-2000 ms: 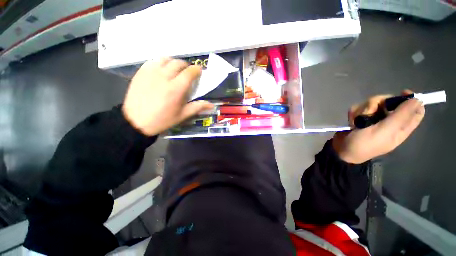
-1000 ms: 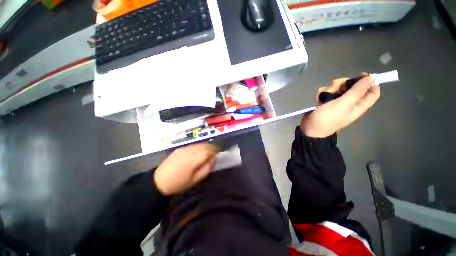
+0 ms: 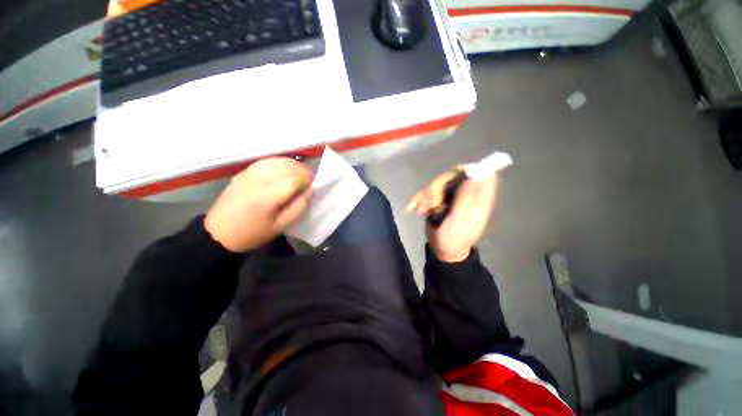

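My left hand (image 3: 264, 203) is in front of the console's orange-striped front edge, with its fingers closed on a white tissue (image 3: 338, 197) that hangs out to the right over my lap. My right hand (image 3: 462, 213) is right of my knees, partly blurred. It holds a small stick-shaped item (image 3: 488, 166) with a white end pointing up and right and a black body partly hidden by the fingers. The drawer (image 3: 382, 146) is closed under the keyboard shelf.
A black keyboard (image 3: 211, 45) lies on the white shelf (image 3: 244, 114). A black mouse (image 3: 398, 23) lies on a dark pad (image 3: 390, 71) to its right. A metal frame leg (image 3: 568, 301) stands at the lower right. A dark object is at the upper right edge.
The open drawer with its pens is now closed. My left hand has moved up to the console front with the tissue. My right hand has moved left and down, closer to my lap, with the stick-shaped item.
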